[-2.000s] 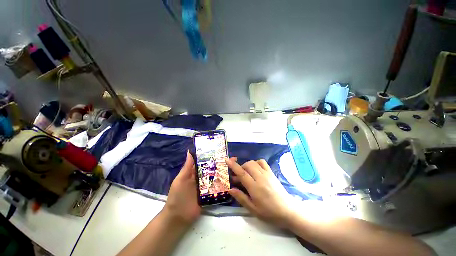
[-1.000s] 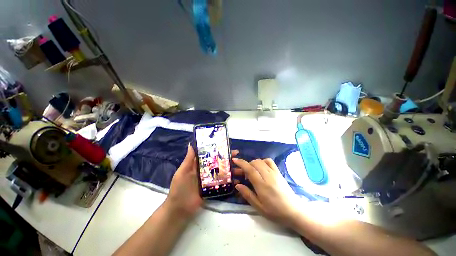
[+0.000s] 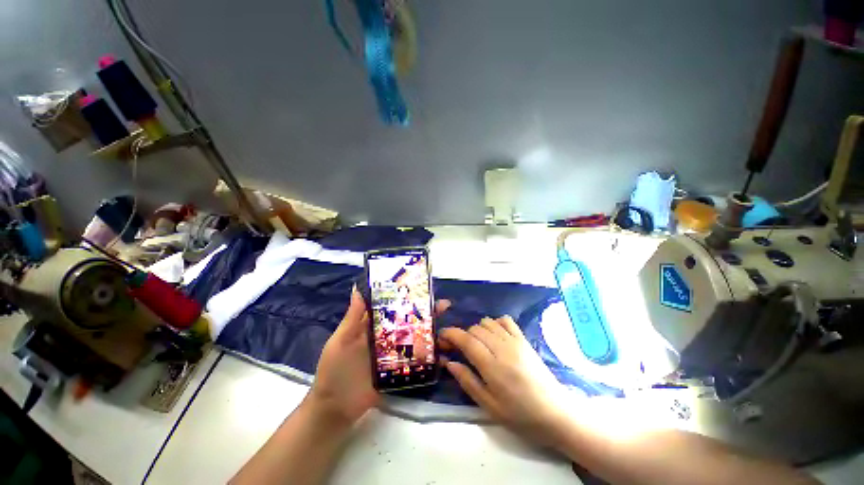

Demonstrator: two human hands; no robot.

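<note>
A smartphone with a bright picture on its screen stands upright in my left hand, whose thumb lies along its left edge. My right hand is just right of the phone, fingers bent and pointing at its right edge. It holds nothing visible; whether its fingertips touch the phone is unclear. Navy-and-white fabric lies flat on the table behind the phone and hands, partly hidden by them.
A beige sewing machine is at the right, with a light-blue oval object beside it. A smaller machine with a red thread cone is at the left. Blue strips hang on the wall. Scraps lie back left.
The camera view has shifted slightly. The picture on the phone screen has changed. My left hand still holds the phone, and my right hand stays beside it with small finger movements.
</note>
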